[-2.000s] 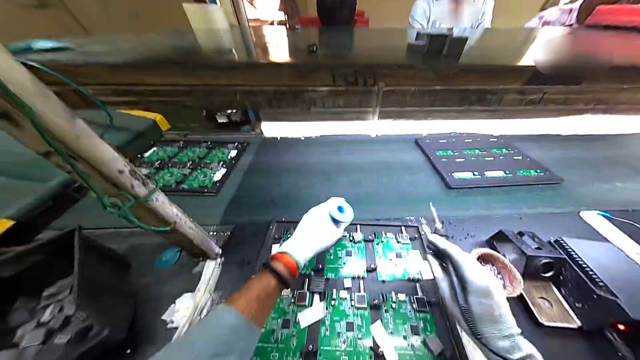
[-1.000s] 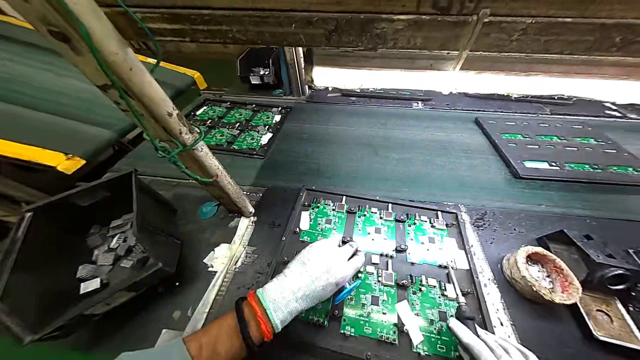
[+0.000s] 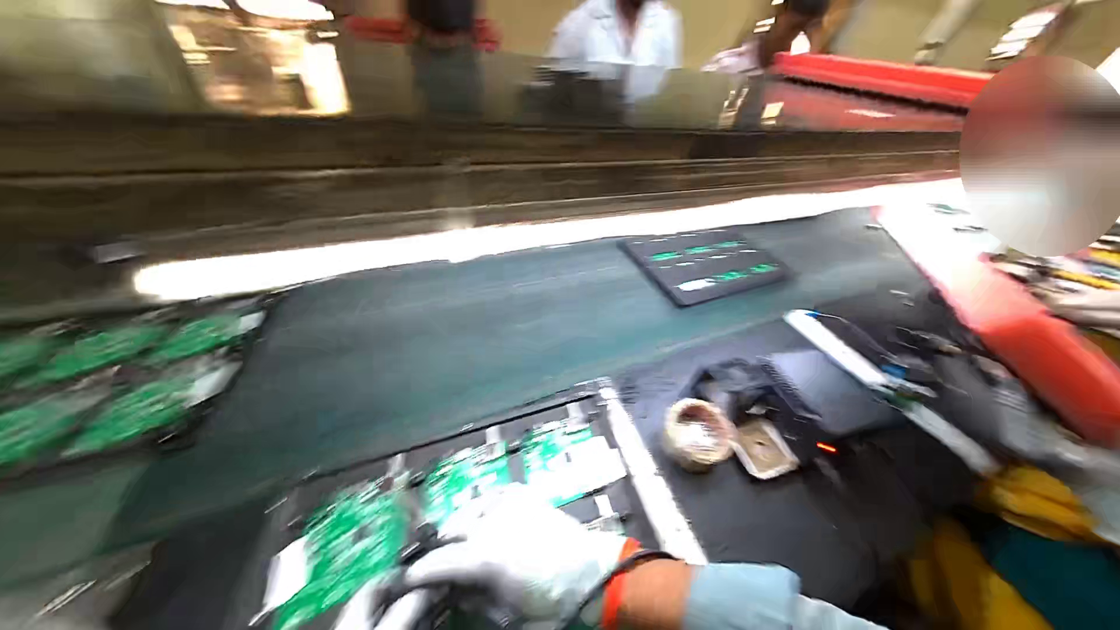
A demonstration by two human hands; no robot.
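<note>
A white-gloved hand (image 3: 516,551), with orange and dark bands at its wrist like those on my left wrist earlier, lies over the lower row of green circuit boards (image 3: 350,534) in a black tray (image 3: 652,472). Its forearm, in a light blue sleeve, enters from the lower right. Its fingers are blurred, and whether they grip anything cannot be seen. More greyish glove (image 3: 385,608) shows at the bottom edge; whether it belongs to my right hand is unclear. A white piece (image 3: 289,573) lies by the left board, and a pale one (image 3: 591,472) covers part of the right board.
Another board tray (image 3: 122,385) sits on the green conveyor (image 3: 420,324) at left, and a dark panel (image 3: 709,267) lies beyond. Right of the tray are a round bowl (image 3: 698,435), a small rectangular dish (image 3: 764,448) and a white bar (image 3: 836,348). People stand behind; a red-edged surface (image 3: 1032,341) is at right.
The view has swung up and to the right, and is now blurred. The banded hand's forearm, which came in from the lower left, now enters from the lower right.
</note>
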